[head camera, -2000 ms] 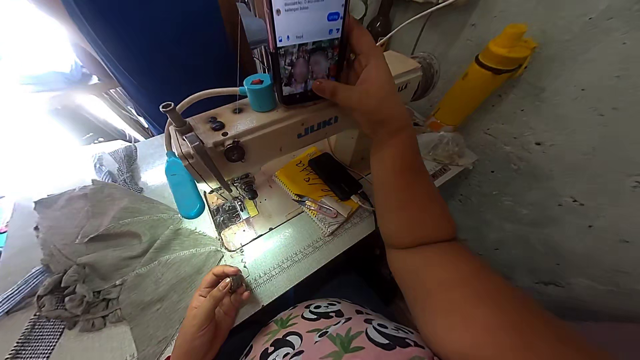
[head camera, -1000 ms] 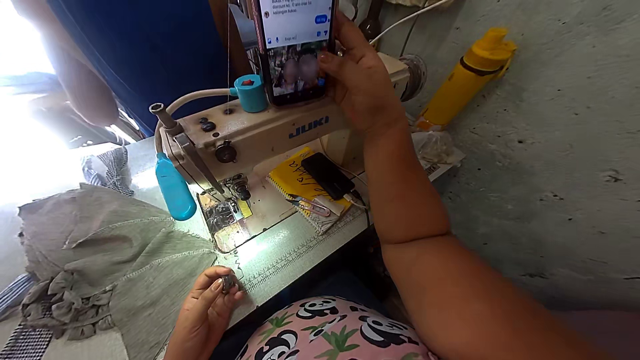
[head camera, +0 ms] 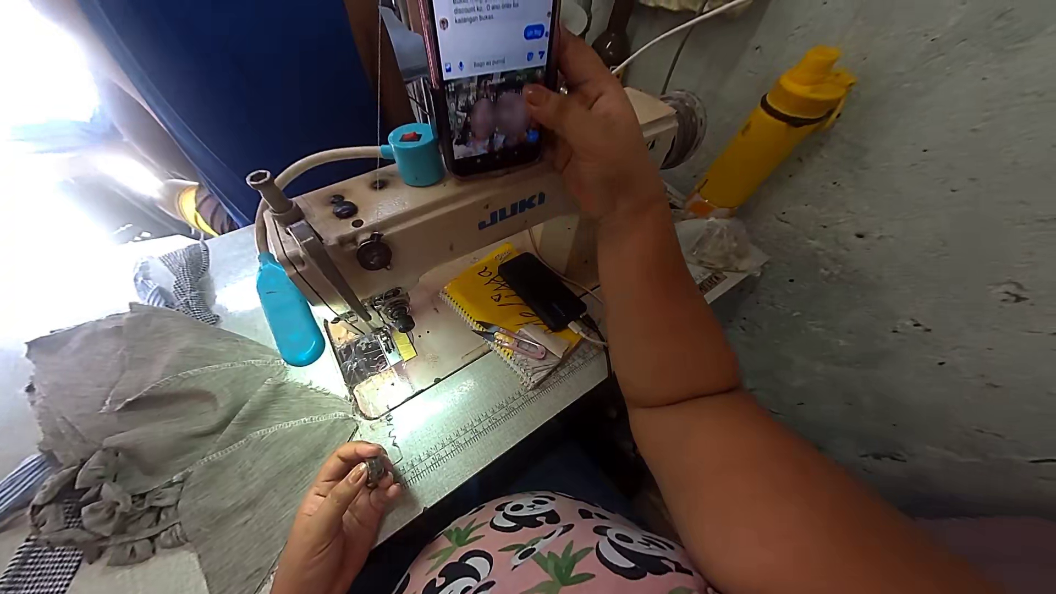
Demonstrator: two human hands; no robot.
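My right hand (head camera: 606, 124) holds a smartphone (head camera: 495, 82) upright at the top of the Juki sewing machine (head camera: 429, 214), its lit screen facing me. Near the table's front edge, my left hand (head camera: 346, 503) pinches a small dark metallic object (head camera: 374, 471) between thumb and fingers; its exact kind is unclear. Grey fabric (head camera: 223, 396) with white seams lies left of the needle area. A blue lamp (head camera: 289, 309) hangs beside the machine head and lights the needle plate (head camera: 371, 367).
Under the machine arm, a yellow notebook (head camera: 487, 289) lies with a black phone (head camera: 542, 290) on a cable and thread snips (head camera: 520, 340). A yellow bottle (head camera: 767, 128) leans by the wall. A person in dark blue (head camera: 247, 91) stands behind the table. Checked cloth (head camera: 188, 285) lies at left.
The person behind the table has shifted; an arm over the table at left one second ago is now lower and farther back. Both my hands keep their holds.
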